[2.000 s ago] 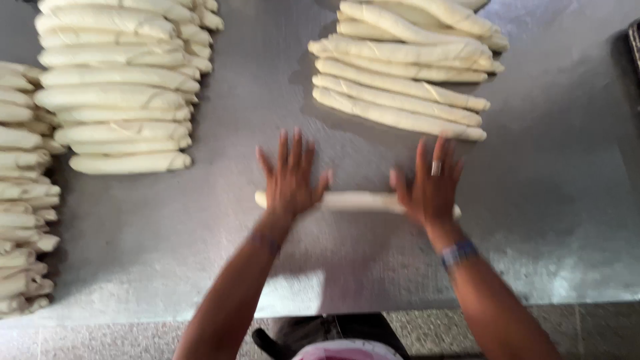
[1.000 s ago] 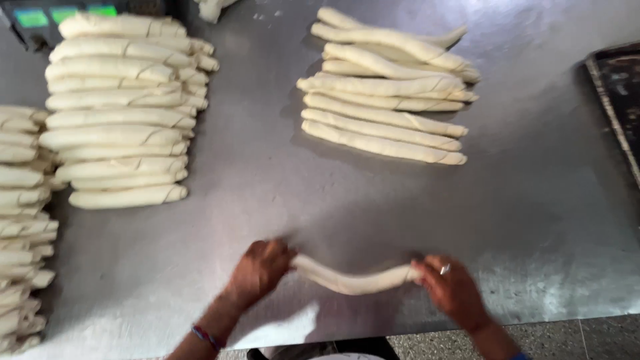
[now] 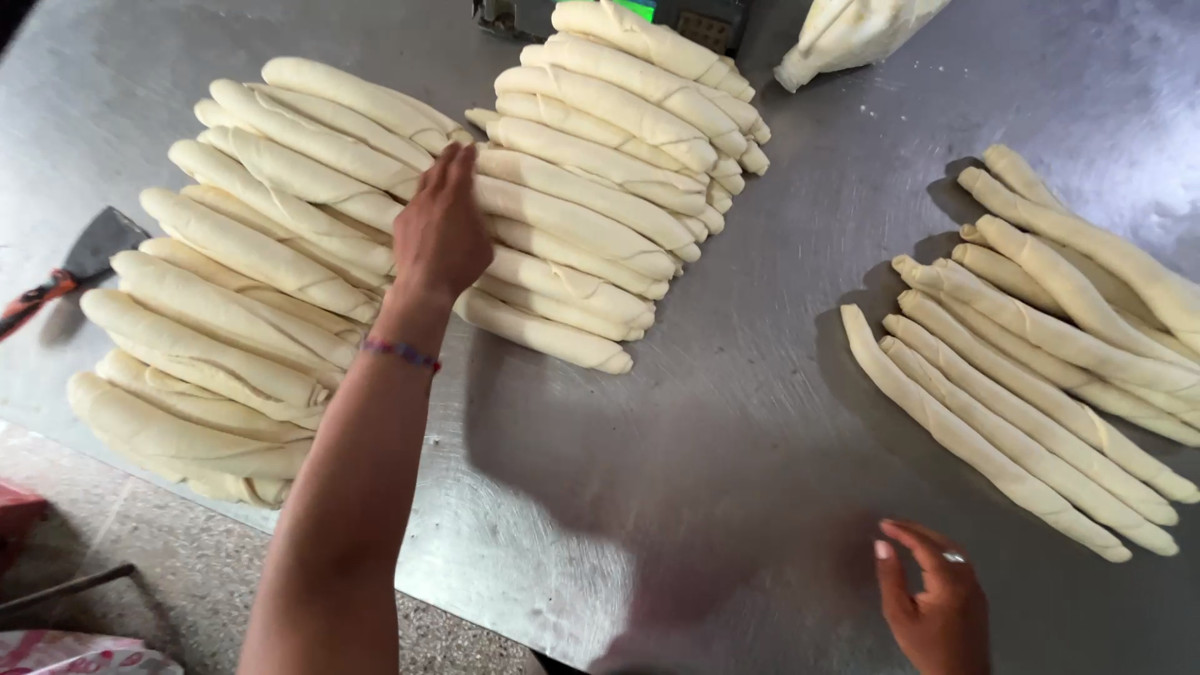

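Note:
My left hand (image 3: pixel 442 225) reaches in between two stacks of dough rolls, its fingertips at the ends of rolls in the left stack (image 3: pixel 272 253); whether it grips one is hidden. The middle stack (image 3: pixel 581 206) of thick rolls lies just right of that hand. My right hand (image 3: pixel 933 595), with a ring on one finger, is over the metal table at the lower right, its fingers apart and holding nothing. Above it lies a group of longer, thinner dough strands (image 3: pixel 1022 366), side by side, some crossing at the back.
A scraper (image 3: pixel 98 246) with an orange and black handle lies at the far left. Behind the middle stack stands a device with a green display (image 3: pixel 637 9). A whitish bag (image 3: pixel 848 37) lies at the back. The steel table's (image 3: pixel 712 450) front edge borders a speckled floor.
The dough strand stretched between my hands one second ago is out of them. My left hand has moved to the thick rolls at left. The view has swung left.

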